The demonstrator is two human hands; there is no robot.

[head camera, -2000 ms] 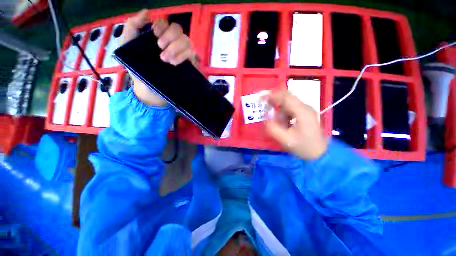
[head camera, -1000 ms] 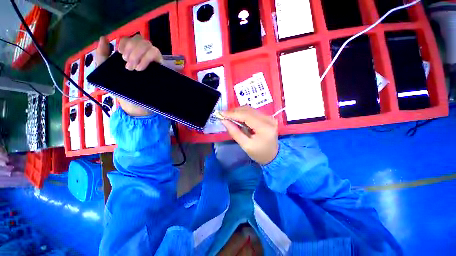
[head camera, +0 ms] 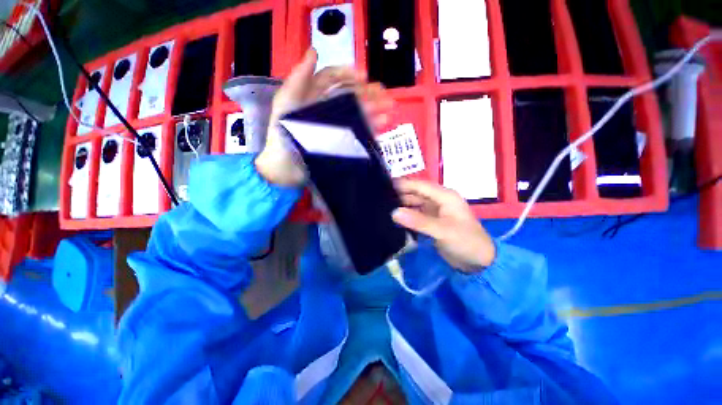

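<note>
A smartphone with a dark screen and a pale reflection (head camera: 348, 190) is tilted in front of the trays. My left hand (head camera: 297, 130) holds its upper end, slightly blurred. My right hand (head camera: 447, 225) touches its right edge near the lower end. A white cable (head camera: 408, 286) runs to the phone's lower end; its plug is at that end, the joint partly hidden by the fingers. A white barcode label (head camera: 401, 150) lies in a slot of the red-orange tray (head camera: 554, 209), right of the phone. Phones with white or black screens fill nearby slots.
A left tray (head camera: 103, 223) holds white-backed phones and a grey phone (head camera: 190, 150) with a white cable on it. A handheld scanner (head camera: 255, 103) lies over that tray, another (head camera: 682, 111) stands right. A black cord (head camera: 119, 115) crosses the left tray. A cardboard box (head camera: 273, 277) is below.
The phone has moved right and swung to a steeper angle. My right hand has moved right, from the plug at the phone's end to its edge. The cable now hangs in a loop below the phone.
</note>
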